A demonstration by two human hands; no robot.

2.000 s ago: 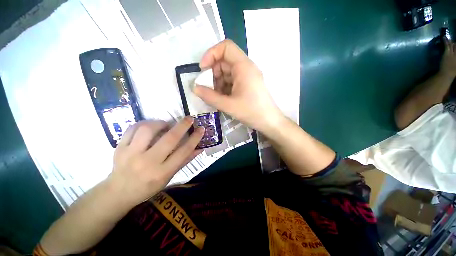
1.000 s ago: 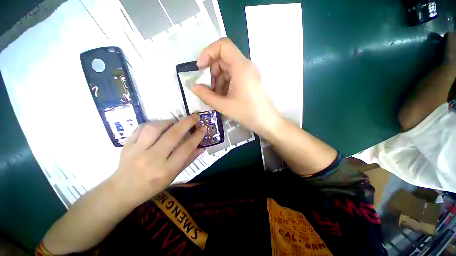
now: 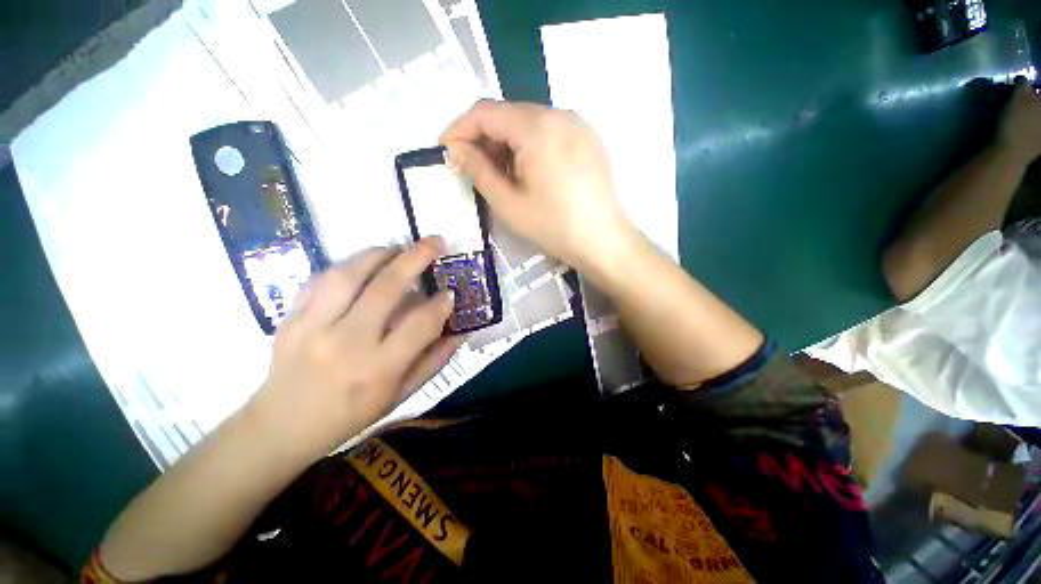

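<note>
A black handset (image 3: pixel 466 294) lies on the white sheet stack (image 3: pixel 126 148); a pale rectangle (image 3: pixel 440 203) covers its upper part and a shiny patterned board shows below. My left hand (image 3: pixel 354 325) rests over its lower left side, fingertips on the handset's left edge and lower part. My right hand (image 3: pixel 531 171) is at its upper right corner, thumb and index finger pinched together; a small pale bit shows at the fingertips, too small to name. A second handset (image 3: pixel 257 217) with a pale round disc lies to the left.
A long white strip (image 3: pixel 616 126) lies right of the stack on the green bench (image 3: pixel 776 171). A dark device (image 3: pixel 953 21) lies at the far right. Another person's arm (image 3: pixel 953 228) and white sleeve are at the right, above a cardboard box (image 3: pixel 970 485).
My right fingertips have closed together and moved to the handset's top right corner. The white piece seen between them earlier hardly shows now. My left fingers have shifted slightly on the handset.
</note>
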